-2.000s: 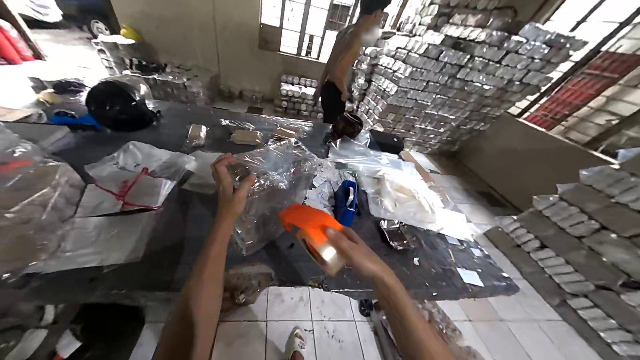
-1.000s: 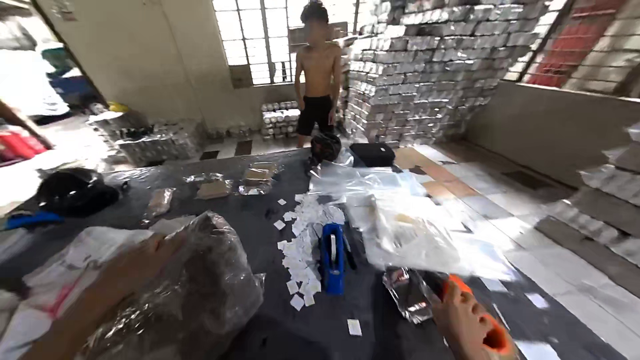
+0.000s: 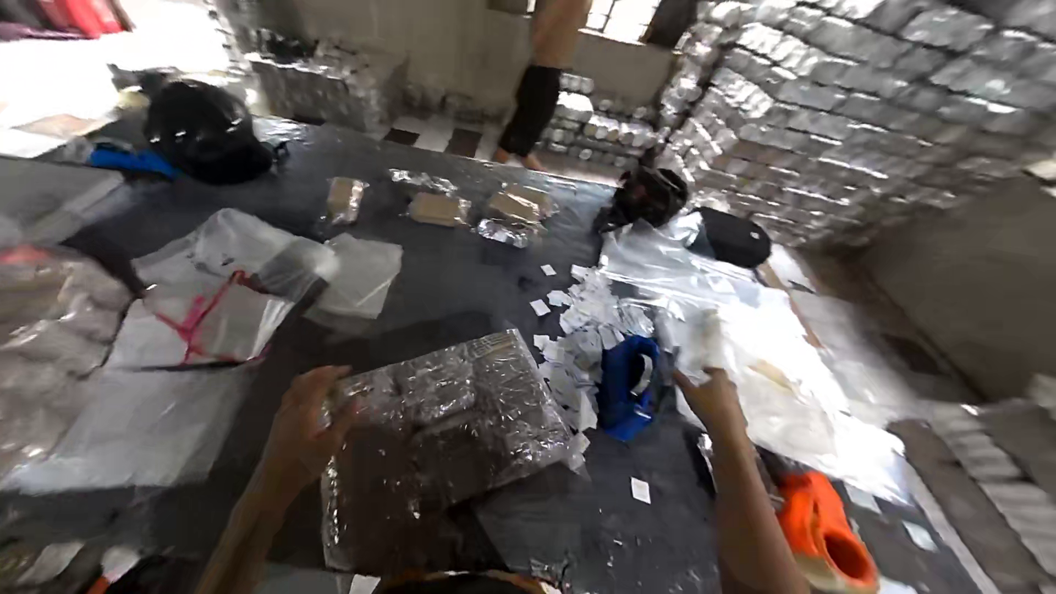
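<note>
My left hand (image 3: 309, 425) rests on the left edge of a large clear plastic package (image 3: 445, 421) of brown blocks, its fingers curled over that side. My right hand (image 3: 711, 400) is between the blue tape dispenser (image 3: 629, 388) and the clear plastic bags (image 3: 759, 363); whether its fingertips grip anything cannot be told. The orange tape dispenser (image 3: 825, 528) lies on the black table to the right of my right forearm. Small white paper slips (image 3: 586, 330) are scattered between the package and the blue dispenser.
A black helmet (image 3: 206, 132) sits at the back left. Small wrapped blocks (image 3: 439, 209) lie along the far side. Plastic bags with pink string (image 3: 194, 322) are on the left. A person (image 3: 540, 82) stands beyond the table, near tall stacks of wrapped packages (image 3: 866, 99).
The orange dispenser, in my right hand before, now lies on the table. My right hand has moved beside the blue dispenser. The package now lies in front of me. The view has shifted.
</note>
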